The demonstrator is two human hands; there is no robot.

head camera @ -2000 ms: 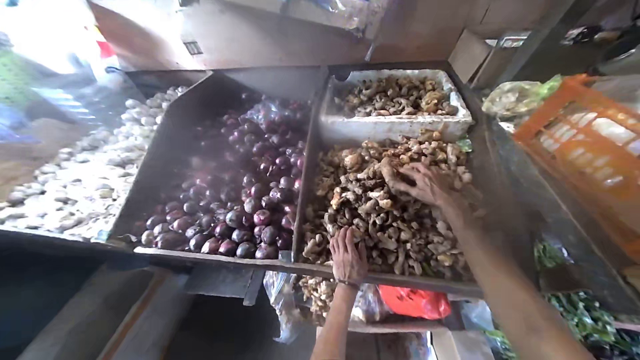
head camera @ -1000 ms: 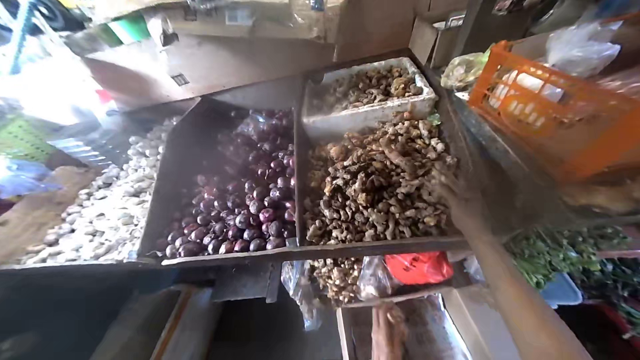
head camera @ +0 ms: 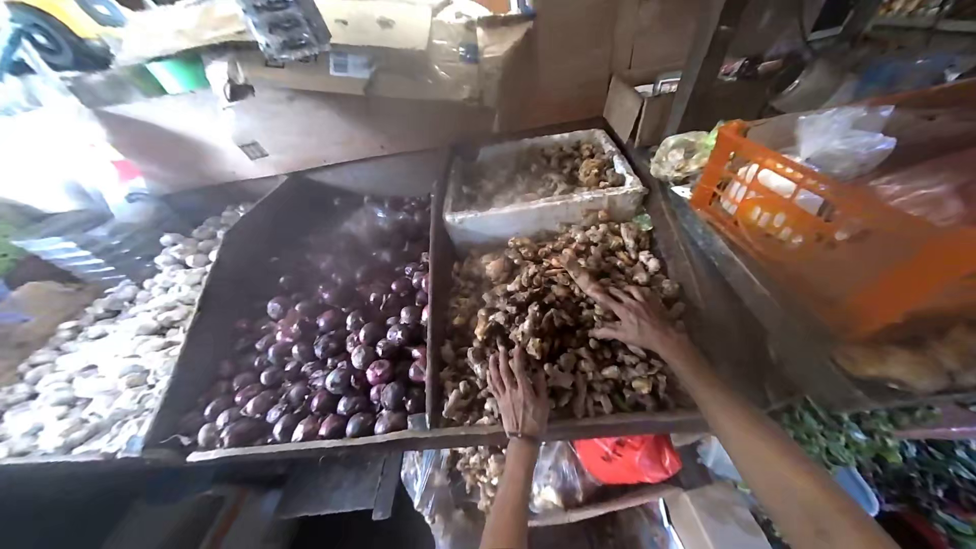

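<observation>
Ginger roots point(head camera: 534, 305) fill a wooden bin compartment in front of me. My left hand point(head camera: 520, 393) rests on the ginger near the front board, fingers spread, with a thin band at its wrist. Farther back and to the right, my right hand point(head camera: 633, 313) lies over the heap, its fingers apart and touching a reddish-brown root. Neither hand is closed around a root. A white foam box point(head camera: 545, 210) with more ginger stands behind the heap. Beyond the divider to the left lie red onions point(head camera: 343, 366).
Garlic bulbs point(head camera: 122, 351) fill the far-left section. An orange plastic crate point(head camera: 823, 229) stands at the right, above leafy greens point(head camera: 846, 442). Below the front board point(head camera: 305, 444) are a red plastic bag point(head camera: 629, 457) and more ginger. Cardboard point(head camera: 335, 122) walls the back.
My left hand was below the front board a second ago and now lies on the ginger again. My right hand, blurred at the bin's right side then, is now over the heap.
</observation>
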